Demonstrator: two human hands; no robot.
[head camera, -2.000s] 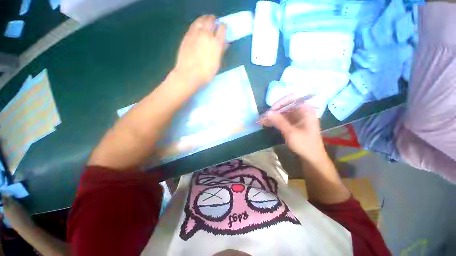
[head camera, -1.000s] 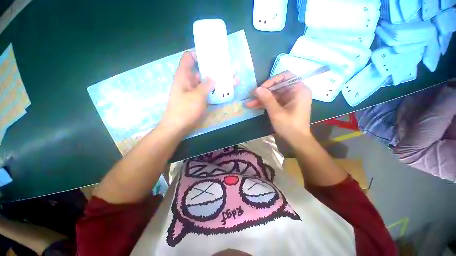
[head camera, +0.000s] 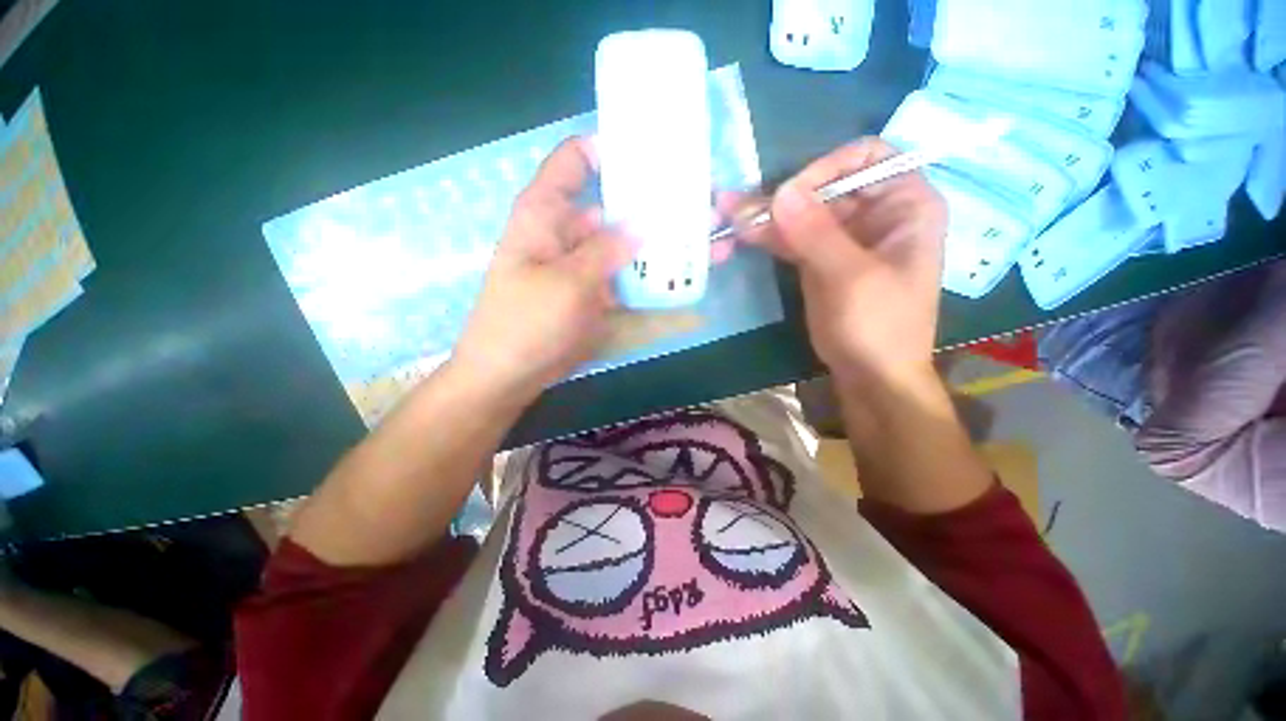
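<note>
A glaring white, rounded oblong housing (head camera: 653, 155) stands lengthwise in the head view, its end with small dark slots towards me. My left hand (head camera: 550, 275) holds it near that end, with fingertips showing on its right side. My right hand (head camera: 874, 254) holds the thin silver tweezers (head camera: 853, 180) like a pen. Their tip is at the housing's right edge near the slotted end; whether it touches or carries a piece I cannot tell. The shiny pale-blue adhesive sheet (head camera: 409, 254) lies under the housing and left hand, with a tan strip along its near edge.
A large pile of light-blue housings (head camera: 1044, 113) lies on the right, and a single housing (head camera: 822, 31) at the far edge. Striped spare sheets (head camera: 43, 226) lie at the left on the dark green bench (head camera: 184, 352). Another person's legs (head camera: 1220, 380) are at the right, an arm (head camera: 71, 634) at lower left.
My left hand has brought a housing from the far side over the sheet. My right hand has moved the tweezers from the sheet's near right area up to the housing's slotted end.
</note>
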